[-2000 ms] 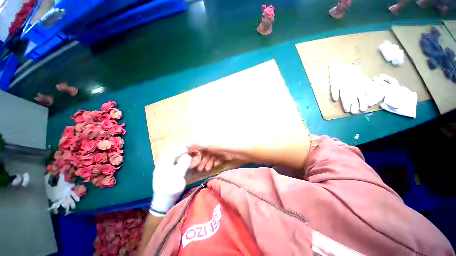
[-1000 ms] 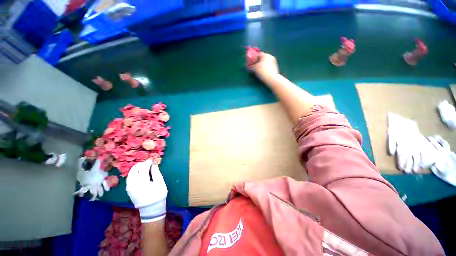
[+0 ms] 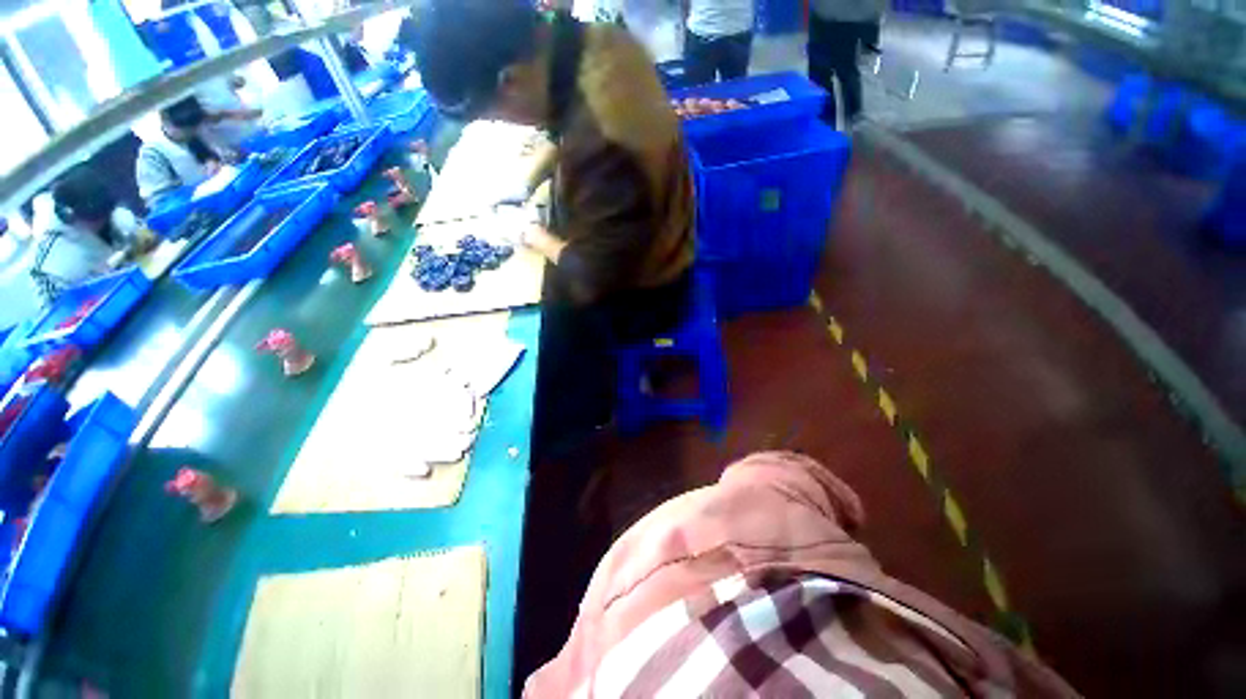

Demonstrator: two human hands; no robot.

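Neither of my hands is in the picture; only my pink sleeve shows at the bottom. The cardboard work mat [image 3: 362, 628] lies nearest on the green bench, cut off by the lower edge. On the dark green conveyor belt [image 3: 253, 437] stand several assembled pieces with red tops and tan-pink lower parts. The nearest assembled piece [image 3: 202, 493] is left of the mats, and another assembled piece [image 3: 286, 352] is farther along. White gloves [image 3: 435, 417] lie washed out by glare on the neighbouring cardboard [image 3: 308, 485].
A person in a brown top [image 3: 622, 164] sits at the bench by a heap of dark blue pieces [image 3: 462, 264]. Blue trays [image 3: 253, 235] line the belt's far side, with other people behind. Blue bins [image 3: 765, 205] and a blue stool [image 3: 672, 362] stand right of the bench on the red floor.
The view has swung right along the line. Both hands, the red top-piece heap and the left-side panel have left the picture; the seated person, bins and floor have come into view.
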